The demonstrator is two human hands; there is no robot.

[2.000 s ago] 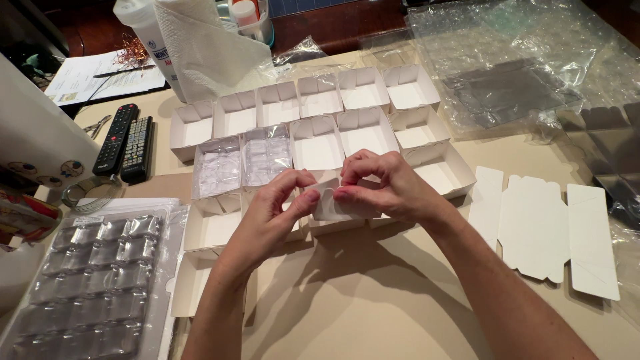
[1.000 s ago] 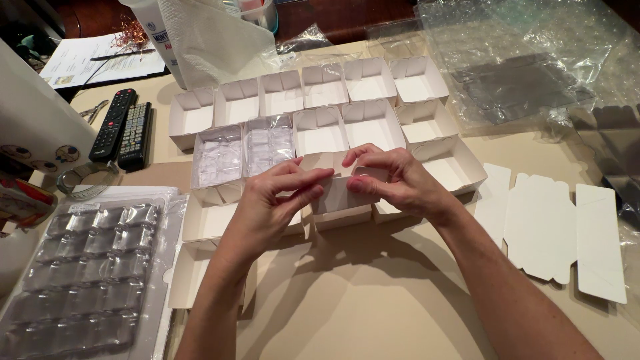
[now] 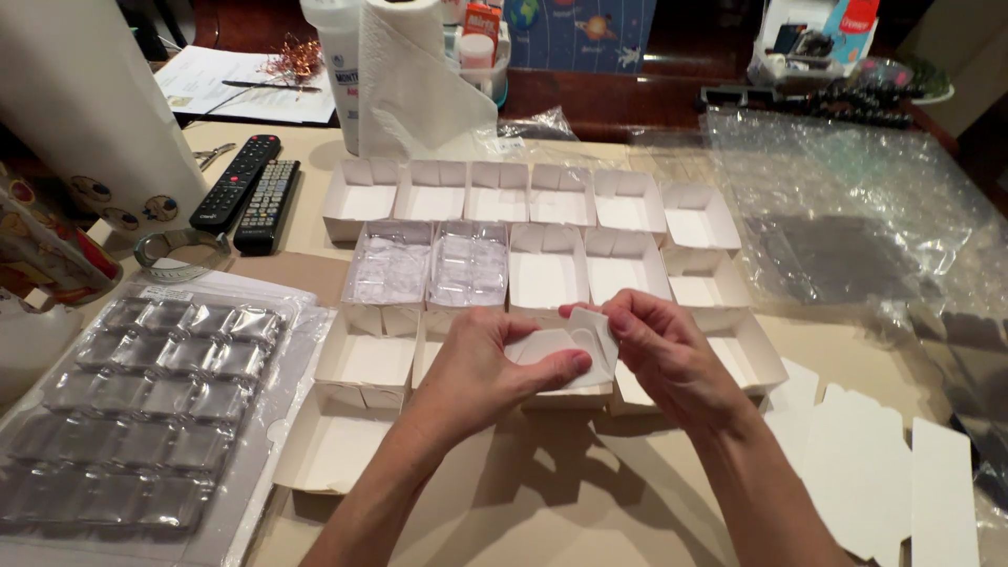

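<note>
Between both hands is a partly folded white cardboard box (image 3: 594,346), held above the rows of open boxes. My left hand (image 3: 496,362) grips its left side, thumb laid across the card. My right hand (image 3: 657,346) pinches a raised flap at its right edge. Beyond the hands stand rows of small open white cardboard boxes (image 3: 547,264); two of them hold clear plastic inserts (image 3: 470,264). Another open box (image 3: 335,449) sits at the near left. Flat white box blanks (image 3: 858,472) lie at the right. Part of the held box is hidden by the fingers.
Clear plastic trays (image 3: 150,409) lie at the left, below a roll of tape (image 3: 181,252) and two remote controls (image 3: 268,206). A paper towel roll (image 3: 417,87) stands behind the boxes. Clear plastic bags (image 3: 850,213) spread over the back right, and papers (image 3: 244,83) lie at the back left.
The held card has been turned and tilted between the fingers, and its flap now stands up at the right. My left thumb has moved across the card.
</note>
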